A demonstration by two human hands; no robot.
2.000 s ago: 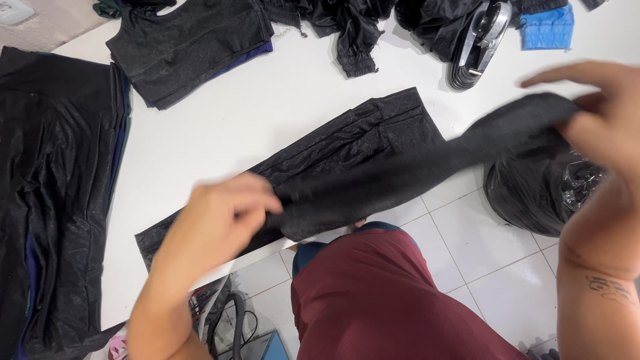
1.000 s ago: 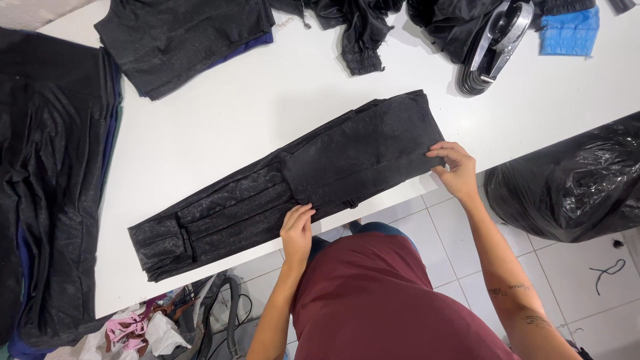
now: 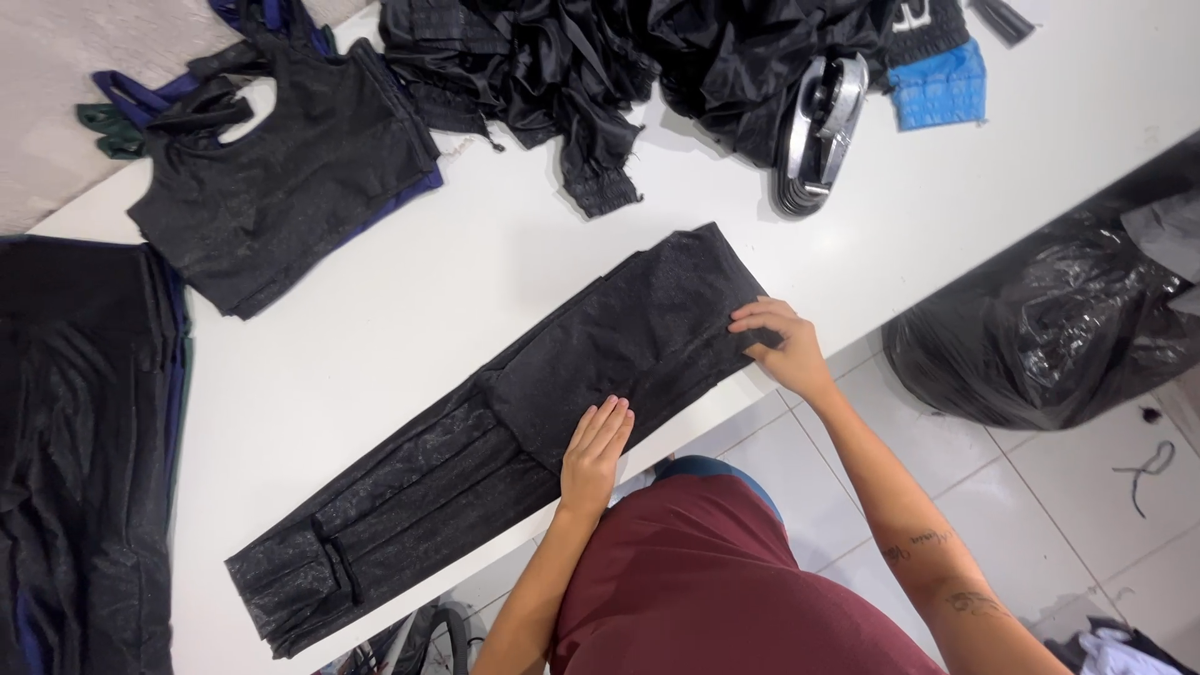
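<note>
Folded black fabric garments lie in a long stack, slanting along the near edge of a white table. A shorter folded black piece rests on the stack's right half. My left hand lies on that piece near its lower edge, fingers together and flat, gripping nothing. At the stack's right end is my right hand, its fingertips on top of the fabric and its thumb by the edge; whether it pinches the cloth cannot be told.
Black tops over blue ones lie at the upper left, and long dark garments at the far left. Crumpled black clothing, a silver-and-black metal device and a blue ruched piece line the back. A black plastic bag stands right, beyond the table edge.
Two seconds ago both hands held a black piece stretched in the air; it now lies on the stack. Since one second ago, my left hand has moved right along it.
</note>
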